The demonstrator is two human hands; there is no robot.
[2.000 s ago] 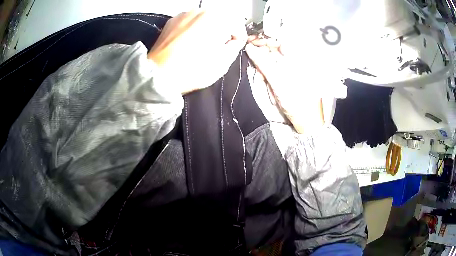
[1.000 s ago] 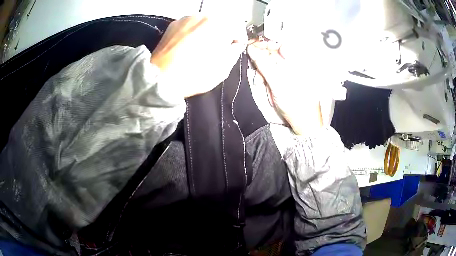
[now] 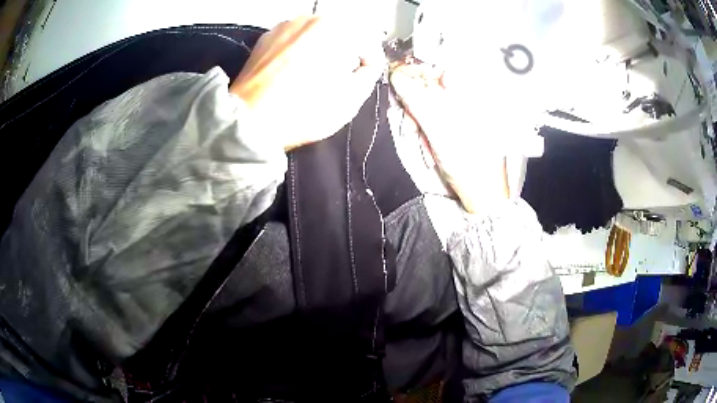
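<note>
A black garment [image 3: 325,228] with pale stitch lines lies over the lap and runs up as a strip to the presser foot area [image 3: 398,49]. My left hand [image 3: 314,90] is bare, heavily overexposed, with fingertips pinching the narrow seam end just left of the presser foot. My right hand [image 3: 452,118] is also washed out; its fingertips meet the cloth at the same spot, from the right. Glare hides most finger detail and the needle. The white sewing machine head [image 3: 582,47] stands above my right hand.
A black cut piece [image 3: 572,179] with a ragged lower edge lies right of the machine head. Orange-yellow looped handles [image 3: 618,250] lie on the white table near its front edge. A blue object [image 3: 621,299] and a beige panel [image 3: 594,346] are below at the right. More garment [image 3: 157,59] spreads left.
Both hands stay at the presser foot with only slight shifts. The garment strip lies almost the same.
</note>
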